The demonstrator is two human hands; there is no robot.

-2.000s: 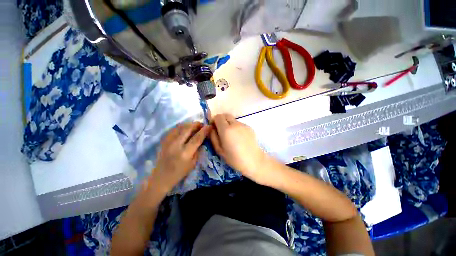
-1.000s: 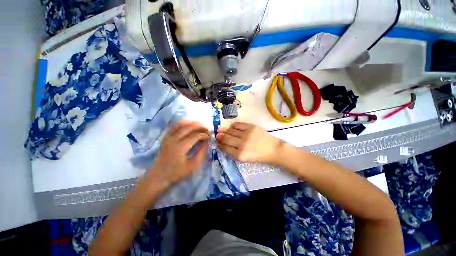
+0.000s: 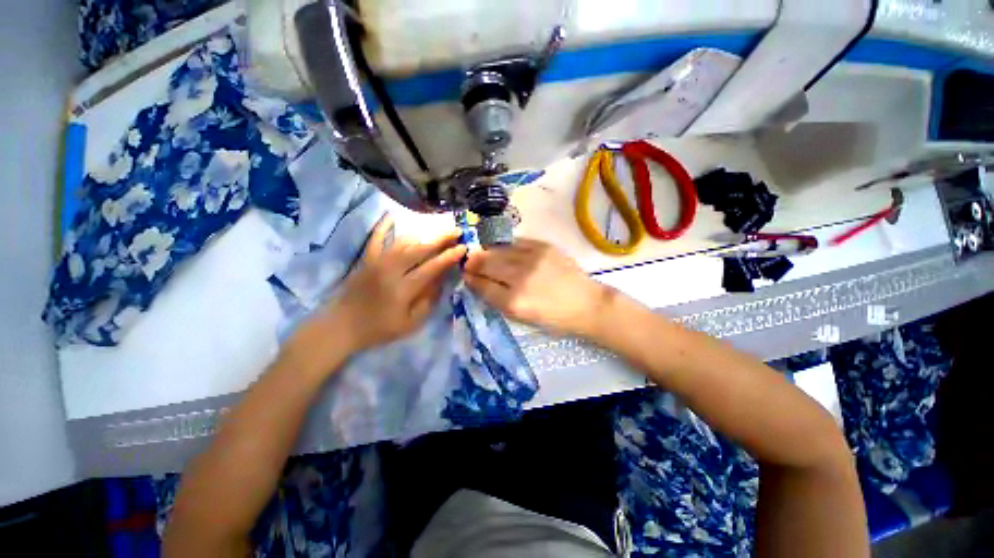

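A floral fabric piece (image 3: 387, 376), pale on one side and blue on the other, lies under the sewing machine head (image 3: 436, 98) and drapes over the table's front edge. My left hand (image 3: 398, 278) holds the fabric just left of the narrow blue strip, fingertips close to the presser foot. My right hand (image 3: 529, 283) pinches the strip's right side just below the grey ridged knob (image 3: 496, 229). The fingertips of both hands nearly meet. The needle and the foot are mostly hidden behind metal parts and glare.
Scissors with yellow and red loops (image 3: 659, 191) lie on the machine bed. Black scraps (image 3: 738, 199), a red-handled tool (image 3: 779, 242) and a thin red stick (image 3: 861, 226) lie right of them. Blue floral fabric (image 3: 164, 202) lies at left. More floral fabric (image 3: 692, 469) hangs below the table edge.
Both hands have moved up along the strip, closer to the presser foot. The left fingers, earlier bent and lifted, are now spread flatter on the fabric. The camera view has also shifted.
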